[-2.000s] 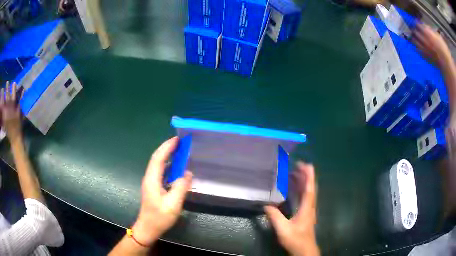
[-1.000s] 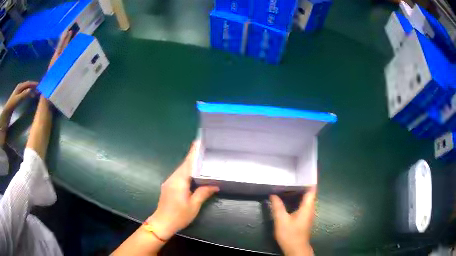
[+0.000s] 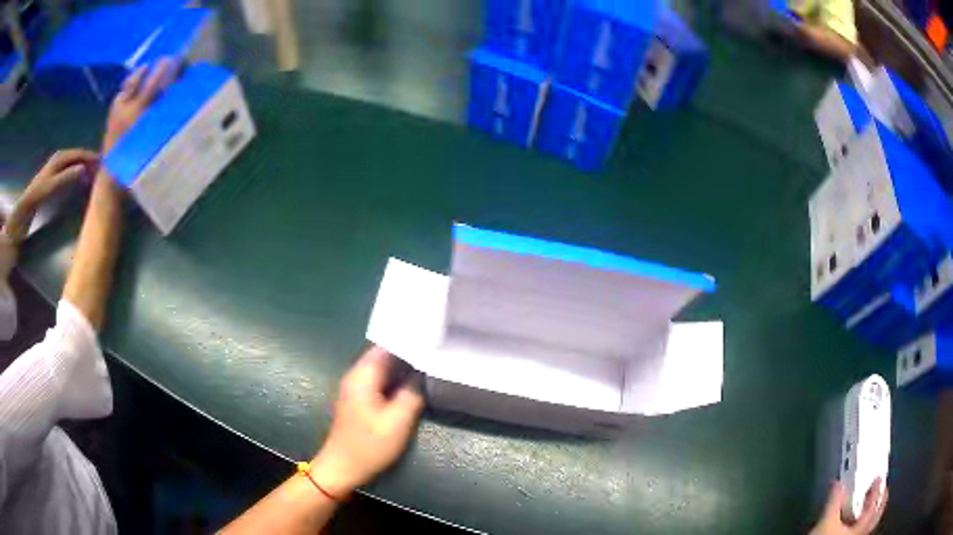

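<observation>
The open carton (image 3: 523, 392) stands on the bench in front of me. It is empty and white inside, its blue-edged lid is up at the back, and both white side flaps are folded outward. My left hand (image 3: 376, 413) holds its front left corner, with the fingertips partly hidden under the left flap. My right hand (image 3: 852, 512), cut off by the bottom edge at the right, has its fingers around the lower end of a white device (image 3: 867, 439) with rounded ends.
Blue cartons are stacked at the far middle (image 3: 585, 125). More white-and-blue boxes (image 3: 862, 219) are piled at the right. At the left, another person's arm (image 3: 94, 251) reaches to a closed box (image 3: 193, 157). The dark green bench (image 3: 314, 209) has a curved near edge.
The side flaps have swung from folded in, then out of sight, to spread outward. My right hand has left the carton and moved right to the device. My left hand stays at the carton's left side.
</observation>
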